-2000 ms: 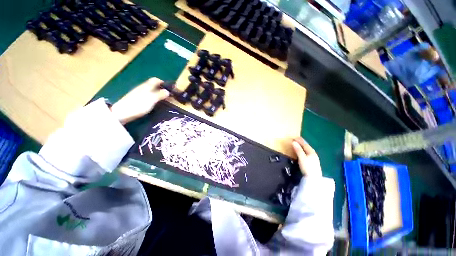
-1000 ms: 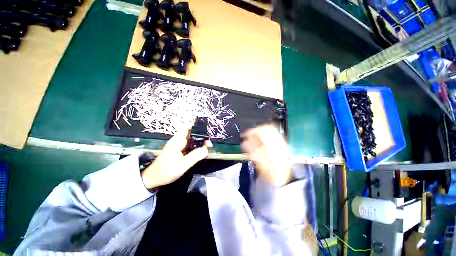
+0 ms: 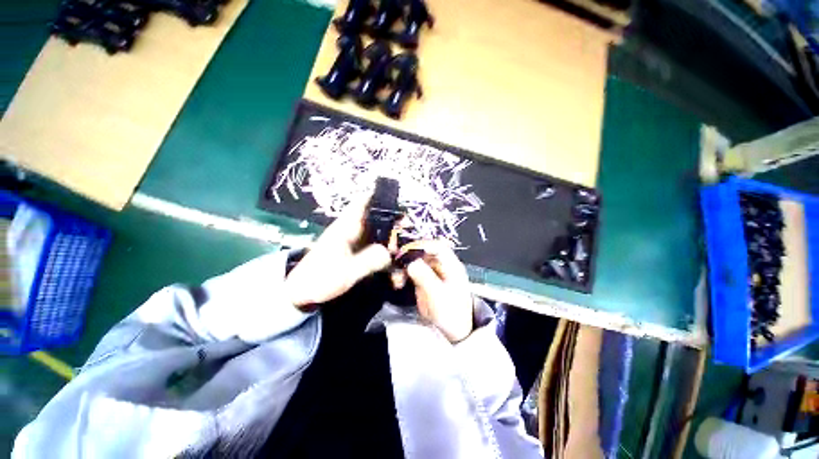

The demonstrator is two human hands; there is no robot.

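Note:
My left hand [image 3: 337,264] holds a glossy black body [image 3: 383,211] upright over the front edge of the parts tray [image 3: 512,220]. My right hand [image 3: 440,282] is against the lower end of the body, its fingertips closed at a small dark part that is mostly hidden. A heap of thin silver-white pins [image 3: 359,161] lies in the left and middle of the tray. Small black parts [image 3: 570,246] lie at its right end. Several black bodies [image 3: 373,76] stand in two rows on the tan board [image 3: 512,81] just beyond the tray.
The left tan board [image 3: 117,108] carries more black bodies at its far end. A blue bin [image 3: 729,278] with black pieces and a tan liner is right of the green bench [image 3: 651,197]. A blue basket [image 3: 67,282] is at the lower left, and a white bottle [image 3: 732,439] at the lower right.
The head view has shifted. My left hand has moved from the board's bodies to the bench front with a body. My right hand has come from the tray's right end to meet it.

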